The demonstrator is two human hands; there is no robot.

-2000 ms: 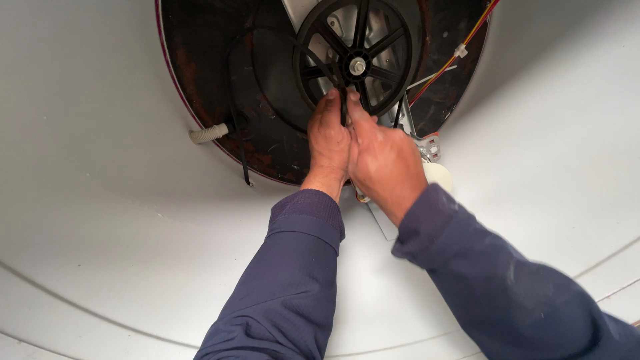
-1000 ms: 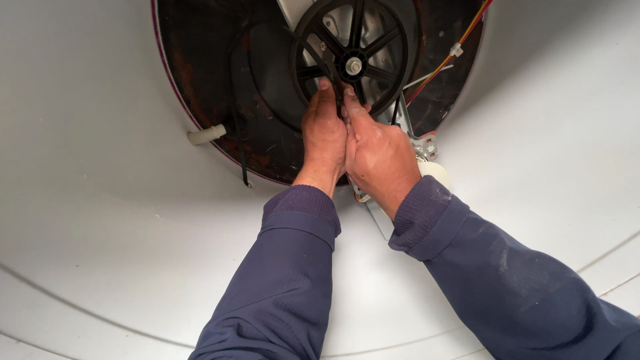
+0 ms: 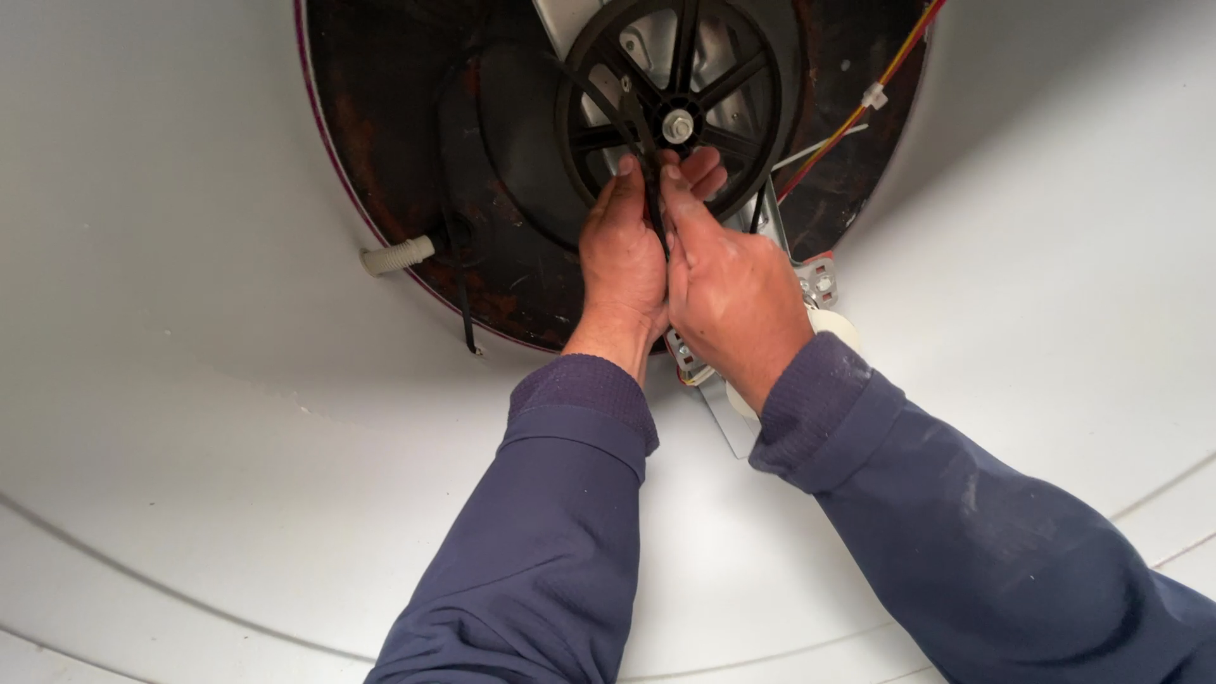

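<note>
A black spoked pulley wheel [image 3: 683, 47] with a metal hub bolt [image 3: 677, 126] sits on a metal bracket in front of a round dark base. Just below the hub, my left hand [image 3: 622, 252] and my right hand [image 3: 731, 275] meet, wrists close together. Between their fingers runs a thin black belt or strap [image 3: 600, 99], pinched from both sides. It slants up to the left across the wheel. Some fingertips show against the lower spokes. The fingers partly hide the gripped stretch.
A ribbed pale hose end [image 3: 397, 256] sticks out at the base's left rim. Red and yellow wires [image 3: 901, 59] with a white clip cross the right side. Below the wheel are a perforated metal bracket [image 3: 819, 281] and a pale round part [image 3: 833, 328]. A curved white wall surrounds everything.
Both hands stay together at the belt below the hub. Fingers of one hand now show spread behind the right fingertips, over the wheel's lower spokes.
</note>
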